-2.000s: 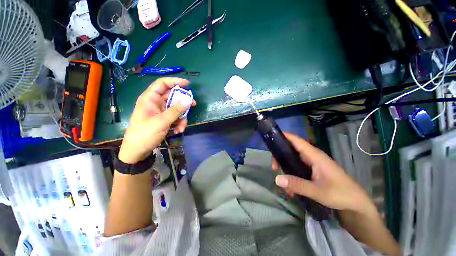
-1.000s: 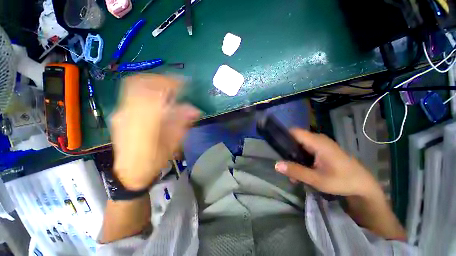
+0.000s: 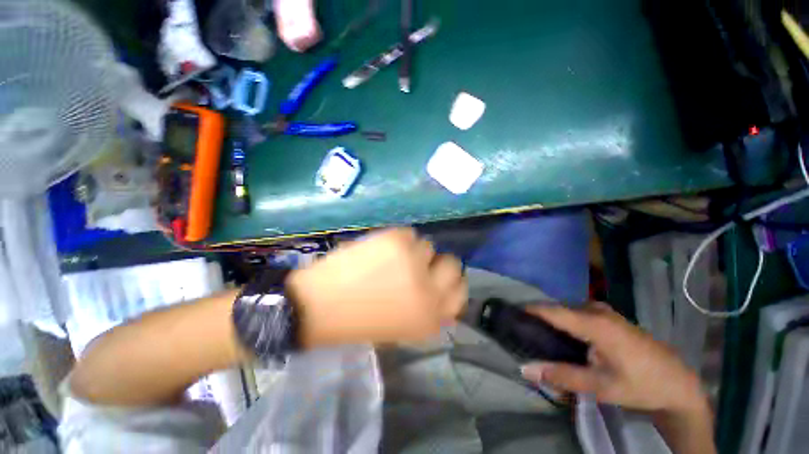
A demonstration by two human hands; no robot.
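Note:
The smartwatch unit lies on the green bench near its front edge, with a light-blue rim and white inside. The white back cover and a smaller white piece lie to its right. My right hand holds the black electric screwdriver over my lap. My left hand is blurred, back up, with curled fingers near the screwdriver's tip end. What is in its fingers, if anything, is hidden.
The orange multimeter and white fan stand at the left. Blue-handled side cutters, tweezers and light-blue bezel frames lie behind the unit. White trays are below left; black equipment is at the right.
My left hand has let go of the smartwatch unit, now on the bench, and moved down and right over my lap. My right hand with the screwdriver is slightly lower. The view has shifted.

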